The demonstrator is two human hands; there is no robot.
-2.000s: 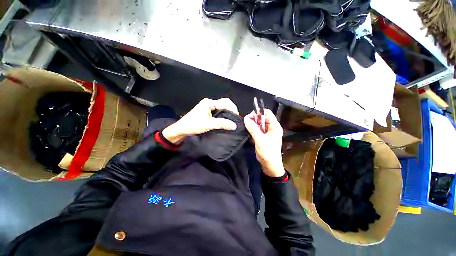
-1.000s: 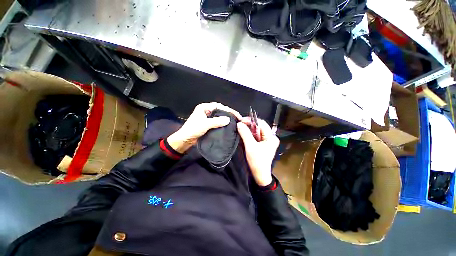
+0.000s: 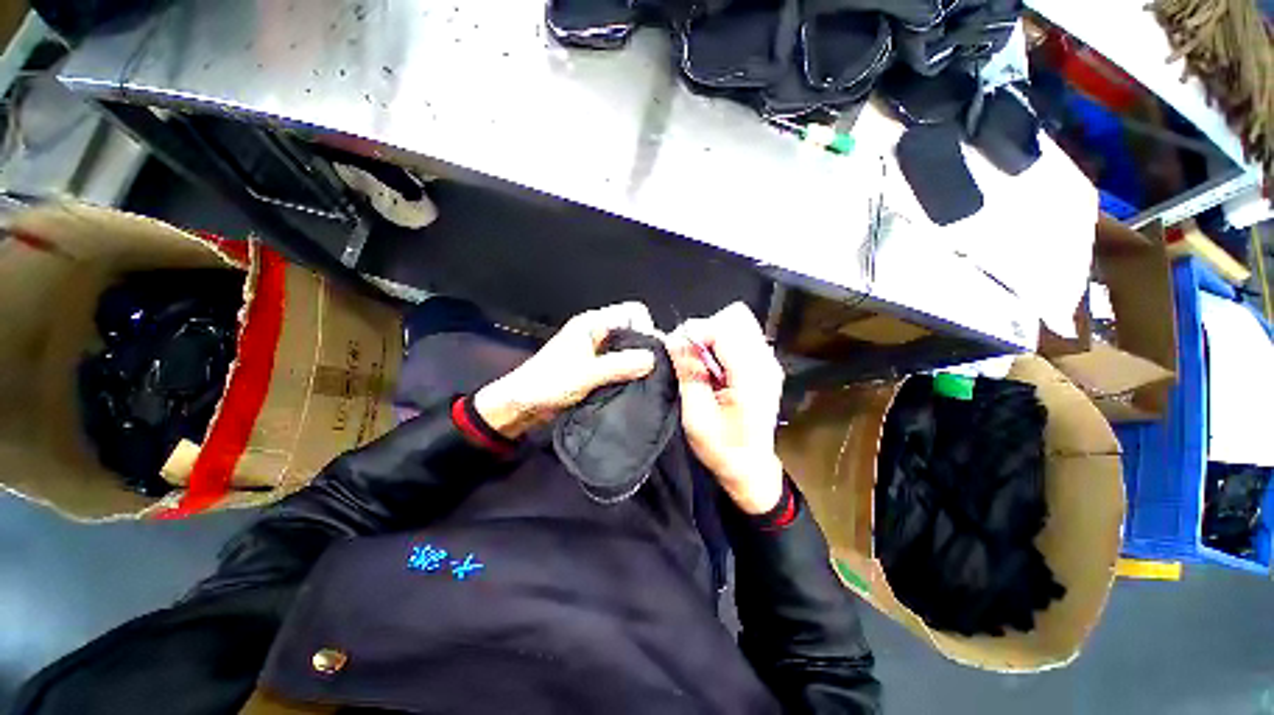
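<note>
A black rounded sewn piece (image 3: pixel 615 436) with a stitched edge hangs above my lap. My left hand (image 3: pixel 576 374) grips its upper part, thumb on the near face. My right hand (image 3: pixel 729 395) is at the piece's upper right edge and holds the thread snips (image 3: pixel 711 365). Only a small reddish part of the snips shows between the fingers; the blades are hidden or too blurred to tell. A pile of black sewn pieces (image 3: pixel 782 59) with pale outlines lies on the bench.
The metal-topped bench (image 3: pixel 461 105) runs across in front. The left carton (image 3: pixel 301 366) has a red stripe; the right carton (image 3: pixel 1087 524) holds black pieces. Flat black pieces (image 3: pixel 939 173) lie near white paper (image 3: pixel 1051 224). A blue crate (image 3: pixel 1188 419) stands far right.
The snips were upright and visible above my right fingers; now they are mostly covered. My right hand has closed in on the piece's top edge. The piece has turned to show its face.
</note>
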